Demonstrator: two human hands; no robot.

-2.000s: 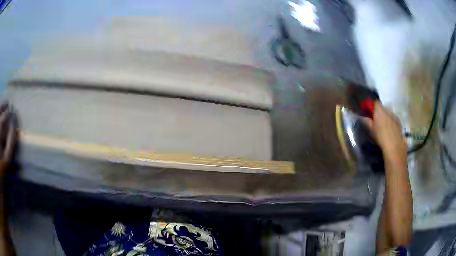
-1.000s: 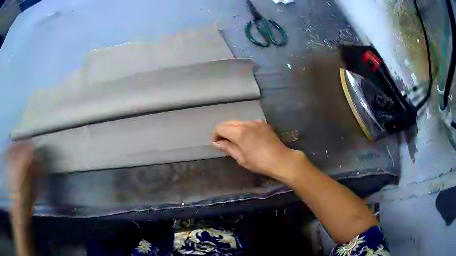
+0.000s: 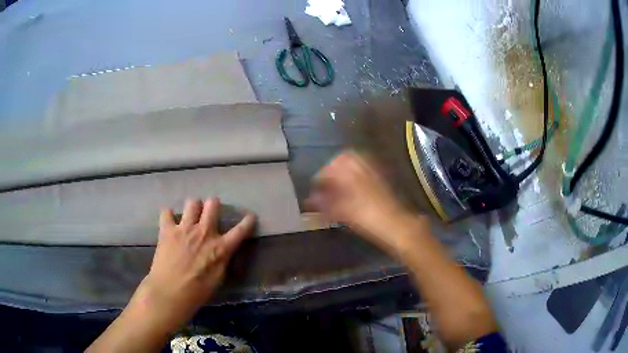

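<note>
A grey-beige garment panel (image 3: 138, 145) lies across the ironing table, with a dark fold line running along it. My left hand (image 3: 193, 245) lies flat on the panel's near edge, palm down with fingers spread. My right hand (image 3: 344, 193) is blurred, just beyond the panel's right end; whether it holds something cannot be told. The end of a tan folding strip (image 3: 317, 219) shows at the panel's near right corner, below my right hand. The rest of the strip is hidden.
A steam iron (image 3: 447, 169) with a red and black handle rests at the right. Green-handled scissors (image 3: 304, 63) and a white scrap (image 3: 329, 11) lie at the far side. A black cord (image 3: 544, 83) and green hose (image 3: 593, 103) run beside the stained white wall.
My left hand has come from the far left onto the panel's near edge. My right hand has moved off the panel to its right end. The view has shifted right, and the strip's end shows again.
</note>
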